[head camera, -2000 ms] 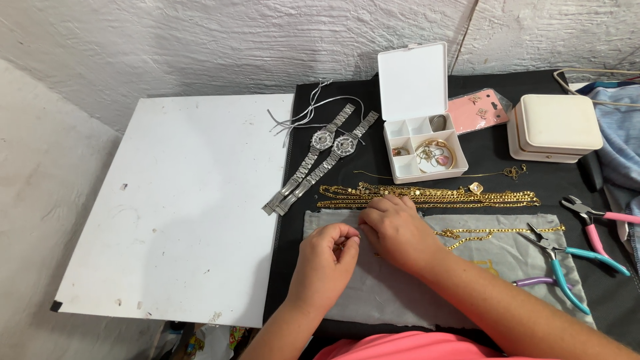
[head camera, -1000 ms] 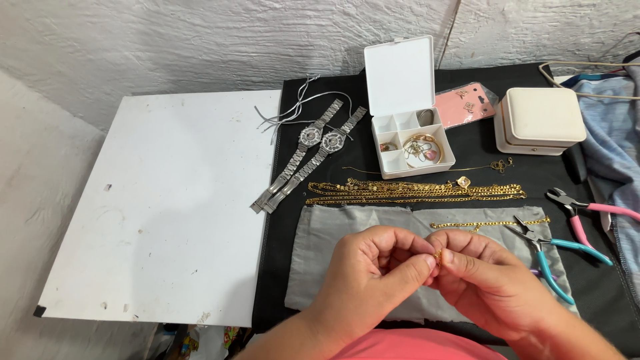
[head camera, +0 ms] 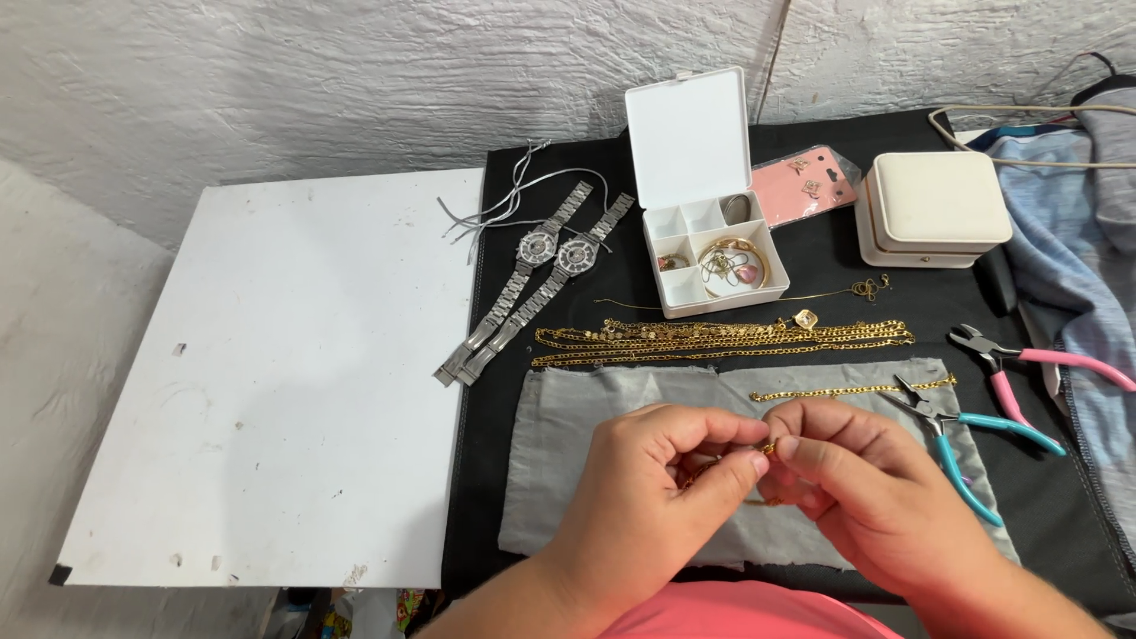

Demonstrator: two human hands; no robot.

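My left hand (head camera: 661, 484) and my right hand (head camera: 856, 484) meet above a grey cloth (head camera: 577, 444), pinching a small gold chain (head camera: 769, 448) between thumbs and fingers. Part of that chain is hidden in my left palm. Another gold chain (head camera: 825, 391) lies on the cloth just behind my right hand. Several gold chains (head camera: 674, 342) are stretched out beyond the cloth. Teal-handled pliers (head camera: 927, 410) rest open-jawed at the cloth's right side. Pink-handled cutters (head camera: 985, 346) lie farther right.
Behind the chains stand an open white compartment box (head camera: 714, 306) with jewellery, a pink earring card (head camera: 799, 191) and a closed cream case (head camera: 932, 200). Two metal watches (head camera: 537, 247) lie left of them, near silvery cords (head camera: 506, 209). A white board (head camera: 311, 382) is at left, blue fabric (head camera: 1052, 213) at right.
Two seconds ago my hands were farther left near the stretched-out chains, with the right over the cloth's back edge. They have since come together nearer my body, with a small gold chain showing between the fingertips.
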